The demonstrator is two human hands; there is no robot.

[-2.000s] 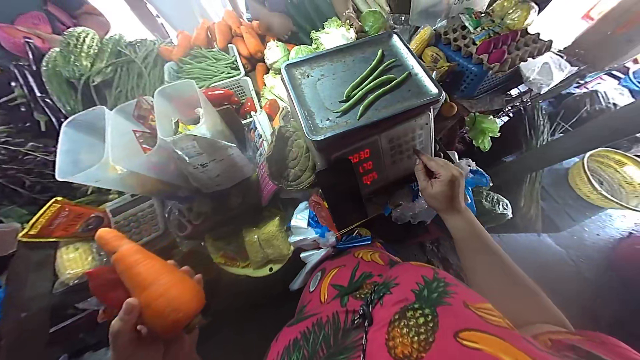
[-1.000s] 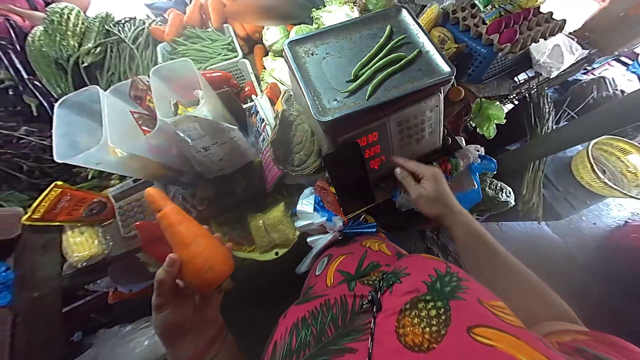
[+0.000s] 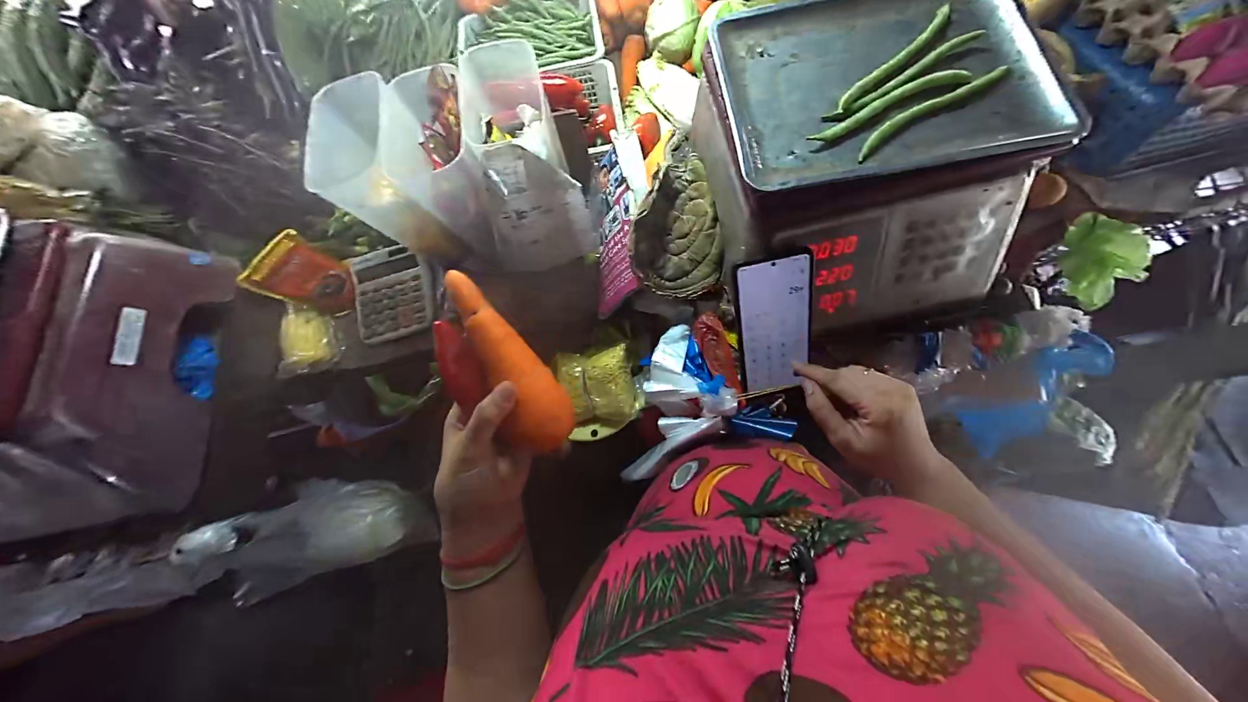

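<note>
My left hand [image 3: 483, 453] holds a large orange carrot [image 3: 517, 375] together with a red pepper [image 3: 455, 366], both tips pointing up and away. My right hand [image 3: 868, 414] has a fingertip at the lower right corner of a smartphone [image 3: 773, 322], which leans upright against the front of a digital scale [image 3: 897, 249] and shows a calculator keypad. Nothing is gripped in that hand as far as I see. Several green beans [image 3: 912, 88] lie on the scale's metal tray [image 3: 790, 107]. Red digits glow on the scale's display [image 3: 834, 273].
Clear plastic containers [image 3: 346, 146] stand left of the scale, near a calculator [image 3: 392, 294] and an orange packet [image 3: 297, 273]. Behind are green beans in a white basket [image 3: 595, 44]. Plastic bags [image 3: 682, 375] hang before the scale; a maroon plastic container [image 3: 122, 370] is at left.
My right hand has moved from the scale's keypad and display down to the phone. The phone's screen, dark before, is now lit. The display's middle number changed between the first two frames. The view has shifted left.
</note>
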